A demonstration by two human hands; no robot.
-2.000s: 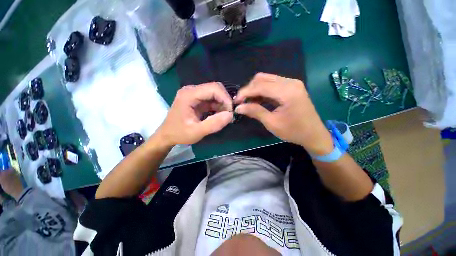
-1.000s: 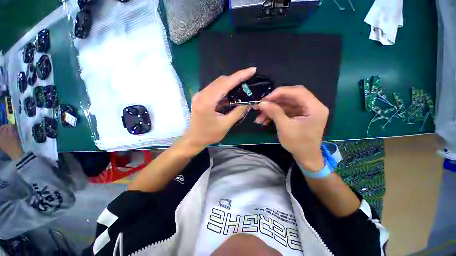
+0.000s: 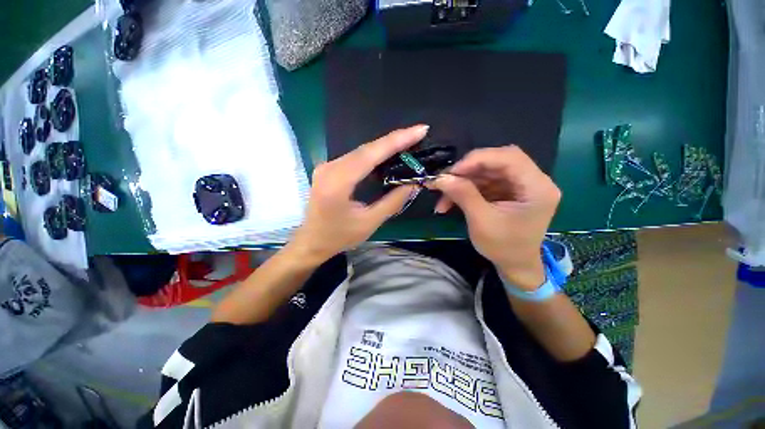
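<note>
A black glossy housing [image 3: 438, 156] is between my hands over the black work mat [image 3: 470, 92]. A small green circuit board [image 3: 411, 162] shows at the housing, and a thin edge-on strip with pale wires lies in front of it. My left hand [image 3: 356, 188] grips the housing from the left, with the thumb below and the index finger stretched along the far side. My right hand [image 3: 502, 201] pinches the right end of the strip with thumb and fingertips. The fingers hide part of the housing, and how the strip meets it cannot be told.
A white foam sheet [image 3: 210, 109] at left holds black housings. More housings [image 3: 63, 109] stand farther left. A bag of screws [image 3: 314, 29] and the screw feeder [image 3: 449, 21] are at the far edge. Loose green boards [image 3: 621, 155] and a white cloth [image 3: 639, 33] lie at right.
Since two seconds ago my hands have opened out around the housing, showing the green board. Over the last second they have barely moved. The view has shifted. At far left, another person's hand has left view.
</note>
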